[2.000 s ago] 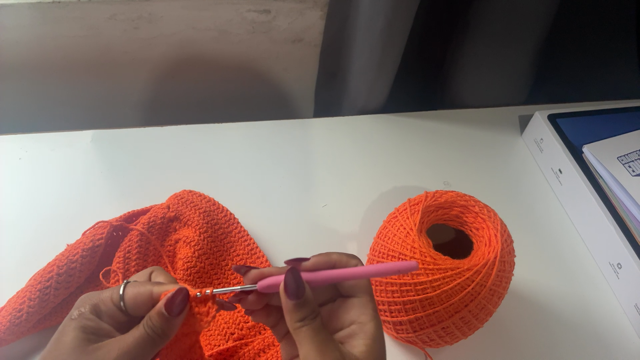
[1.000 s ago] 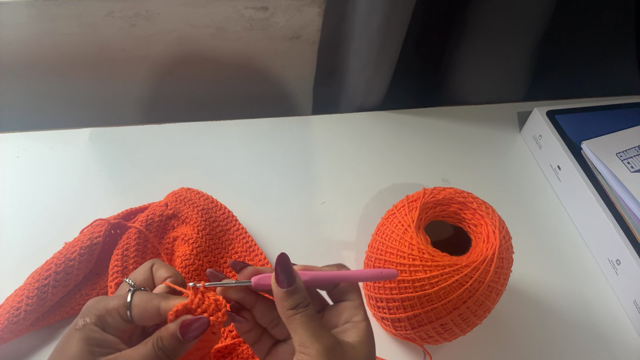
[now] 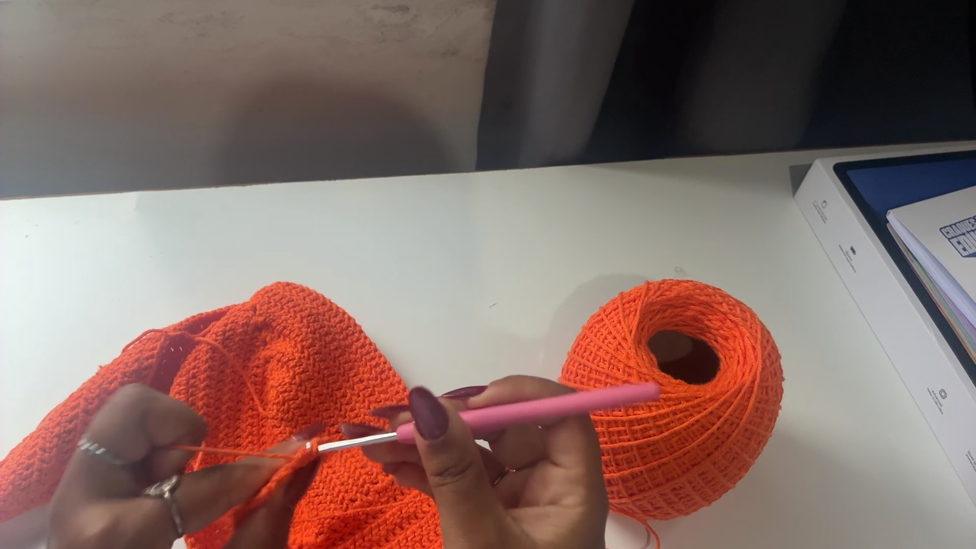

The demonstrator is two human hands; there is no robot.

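My right hand (image 3: 511, 465) holds a crochet hook (image 3: 534, 409) by its pink handle, between thumb and fingers. The hook's metal shaft points left, and its tip is in orange stitches at my left fingertips. My left hand (image 3: 168, 473), with rings on it, pinches the edge of the orange crocheted fabric (image 3: 305, 358) and has a strand of yarn drawn taut from the hook to its bent finger. Most of the fabric lies bunched behind and beneath both hands. A large ball of orange yarn (image 3: 686, 450) sits just right of my right hand.
A white box (image 3: 877, 282) stands at the right edge of the white table (image 3: 473, 244), with a booklet (image 3: 942, 236) and papers on top. Along the table's far side are a pale wall (image 3: 229, 76) and dark fabric (image 3: 686, 76).
My left hand's bent finger has moved away from the hook, and the yarn between them now shows as a straight strand. The yarn ball has stayed in place.
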